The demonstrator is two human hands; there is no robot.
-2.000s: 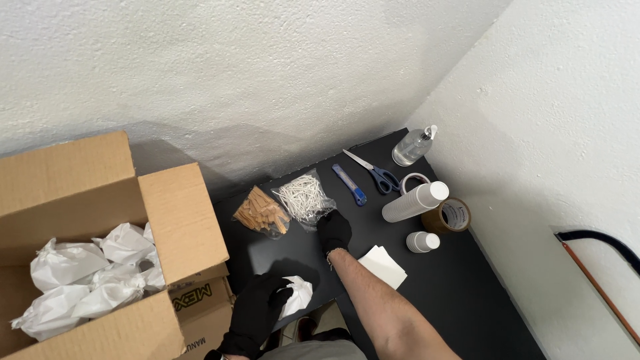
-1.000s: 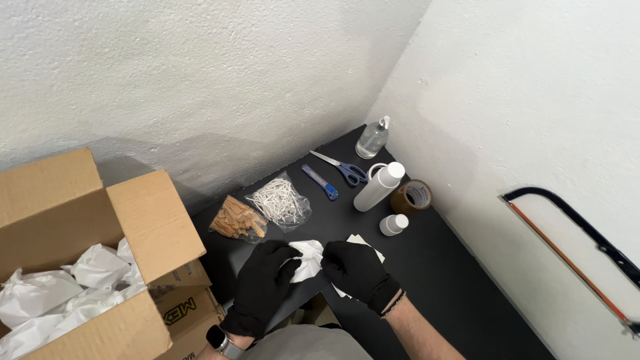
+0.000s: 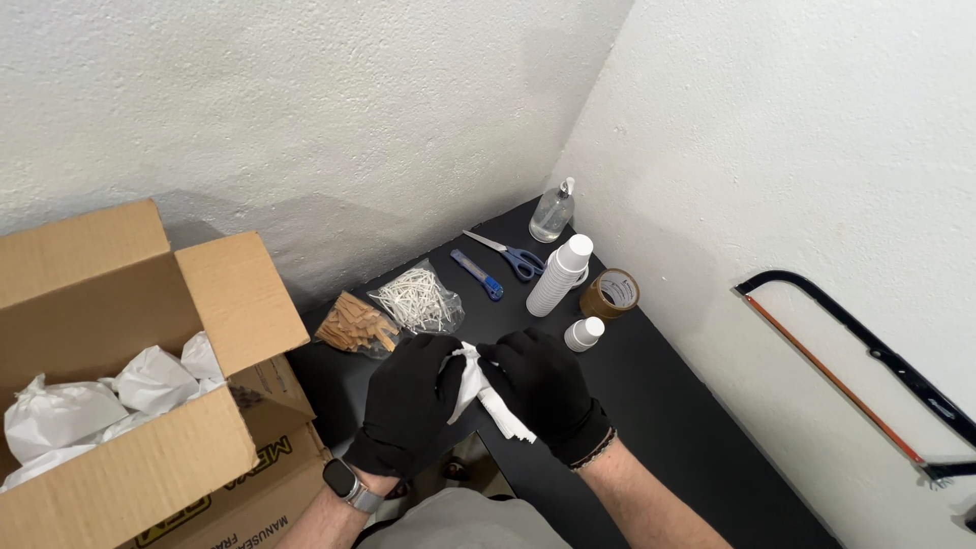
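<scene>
Both hands wear black gloves and meet over the near edge of the black table. My left hand pinches one side of a white paper bundle, and my right hand grips its top from the other side. Beneath and beside my right hand lies a stack of white paper. Just beyond my hands are a clear bag of white twist ties or short strings and a bag of flat brown pieces. What the bundle contains is hidden.
An open cardboard box with white wrapped bundles stands left. Behind are a blue utility knife, scissors, a pump bottle, stacked white cups, a shorter cup stack and brown tape. A hacksaw hangs right.
My right hand has come from the bag of white strands to the white paper bundle, which both hands now hold. The view has shifted somewhat.
</scene>
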